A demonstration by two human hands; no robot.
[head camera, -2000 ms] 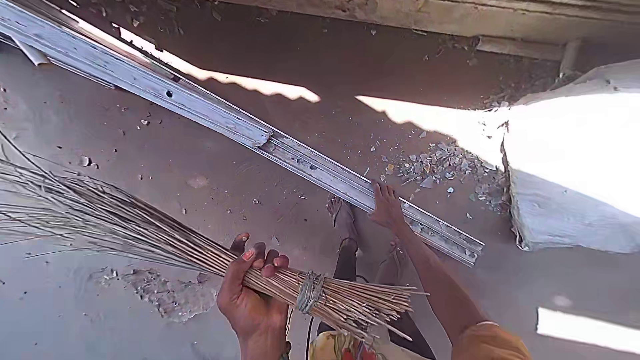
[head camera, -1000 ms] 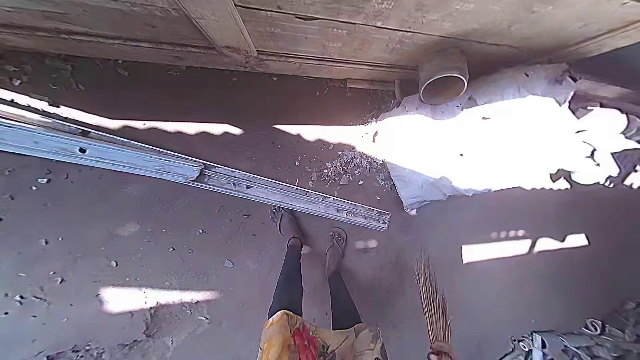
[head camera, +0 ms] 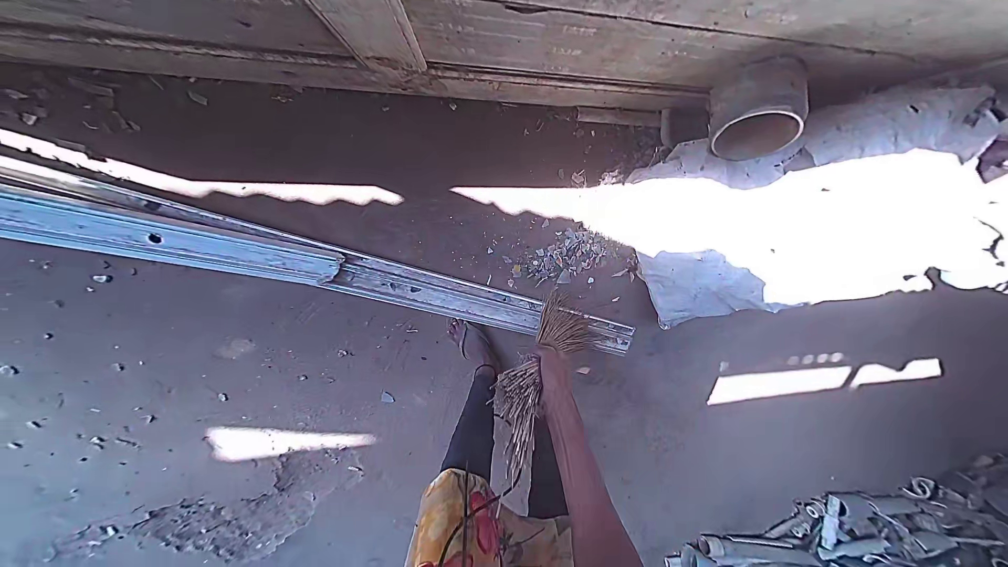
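Observation:
My right hand (head camera: 551, 364) grips a stick broom (head camera: 564, 331) close to my body. The broom's bristles reach up over the channel-shaped metal strips (head camera: 441, 293), near their right end; whether they touch them I cannot tell. The broom's thick bound end points down over my legs. A second strip (head camera: 236, 256) with a dark hole lies on the left part of the long ones. Small broken chips (head camera: 568, 256) lie in a pile on the floor just beyond the strips. My left hand is out of view.
A wooden panel wall (head camera: 551, 47) runs along the top. A short wide pipe (head camera: 757, 130) stands beside a white sheet or sack (head camera: 701, 287) at right. Scrap pieces (head camera: 858, 528) are heaped at lower right. My foot (head camera: 474, 343) is beside the strips.
The broom, earlier in my left hand, and a second ago low at the right, is now over the strips' right end in my right hand. The hand that lay on the strips has left them.

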